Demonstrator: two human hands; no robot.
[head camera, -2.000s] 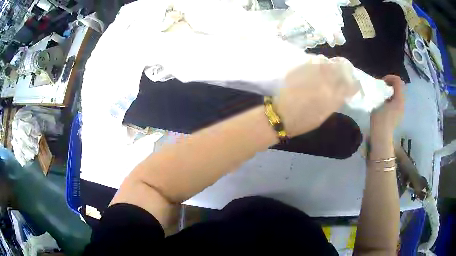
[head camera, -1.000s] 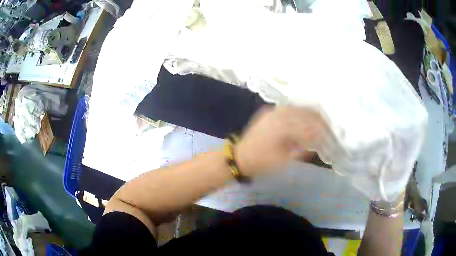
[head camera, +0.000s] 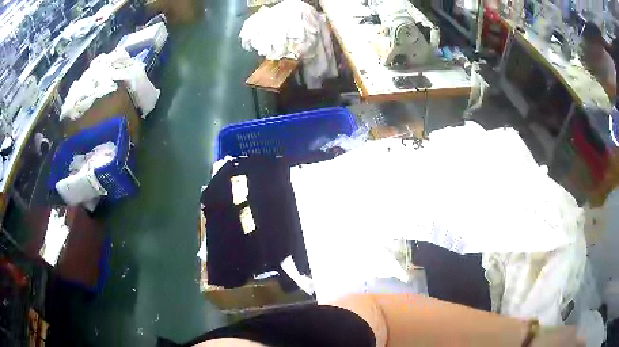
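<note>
White garments (head camera: 434, 190) lie in a large bright heap over the table. A sheerer cream-white part (head camera: 539, 271) hangs at the right, beside a dark strip of the black board (head camera: 453, 274). My left forearm crosses the bottom right. My left hand (head camera: 562, 337) is blurred and cut off at the bottom edge, over the white cloth; its fingers cannot be made out. My right hand is out of the picture. Black garment pieces (head camera: 268, 223) with pale labels (head camera: 239, 190) lie flat left of the white heap.
A blue crate (head camera: 288, 135) stands beyond the black pieces. Another blue crate (head camera: 122, 162) with white cloth stands across the green floor (head camera: 180, 149). A sewing machine (head camera: 407, 42) sits on a table at the back. A wooden stool (head camera: 273, 74) has white cloth by it. A person is partly visible far right.
The view has swung left, bringing the floor, crates and black pieces into sight. My right hand and the lifted white garment have left the picture. My left hand is now at the bottom right.
</note>
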